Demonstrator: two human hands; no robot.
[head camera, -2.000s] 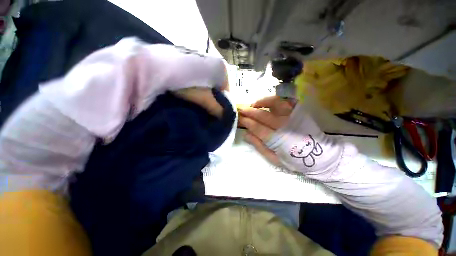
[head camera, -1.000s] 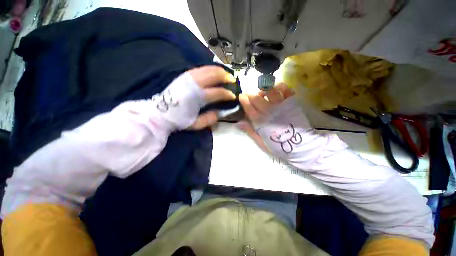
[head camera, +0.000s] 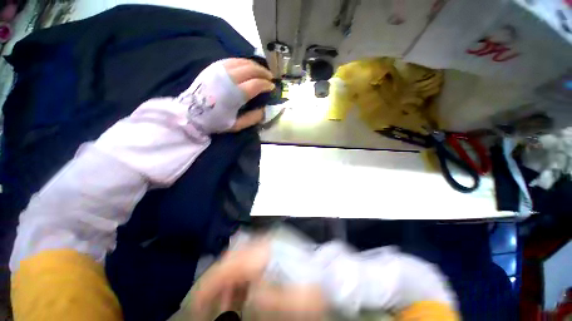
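Note:
A large dark navy garment piece (head camera: 182, 216) lies left of the needle area and hangs over the table's front edge. My left hand (head camera: 249, 93) rests on it with fingers bent over the folded edge, just left of the presser foot area. A small yellow bit (head camera: 285, 92) shows at the needle, in bright light under the machine head (head camera: 357, 37). My right hand (head camera: 251, 282) is blurred, low over my lap in front of the table edge; whether it holds anything cannot be told.
A crumpled yellow cloth pile (head camera: 392, 88) lies right of the needle. Shears (head camera: 455, 163) with black and red handles lie in front of it. A pale strip (head camera: 517, 178) hangs over the right table edge. Dark cloth (head camera: 433, 251) is below the table's front edge.
My right hand has left the needle area and moved down toward my lap. My left hand stays on the navy cloth. The view has shifted a little to the right.

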